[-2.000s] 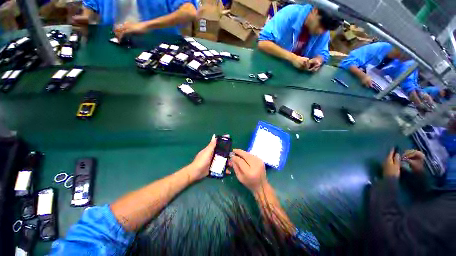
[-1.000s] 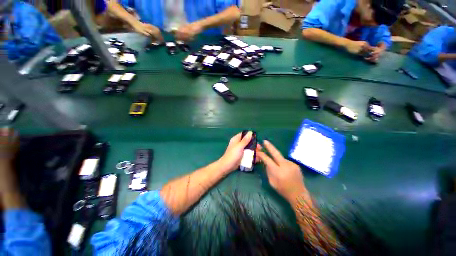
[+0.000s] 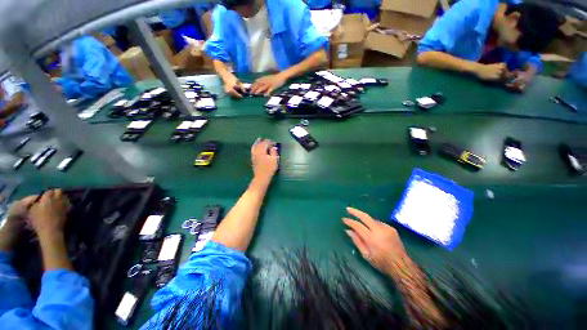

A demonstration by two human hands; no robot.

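Note:
My left hand is stretched out over the belt, its fingers around a dark phone body that lies on or just above the green surface; the hand hides most of it. My right hand is over the near bench with its fingers apart and nothing visible in it. The blue tray, filled with small white parts, lies to the right of my right hand.
A black bin stands at the left, with another person's hands over it. Phones and rings lie beside it. A yellow-trimmed phone lies on the belt. A phone pile lies beyond. A grey post rises at left.
My left hand has moved from in front of me, forward and left onto the belt with the phone. My right hand has come away from the phone and opened. The view has shifted left.

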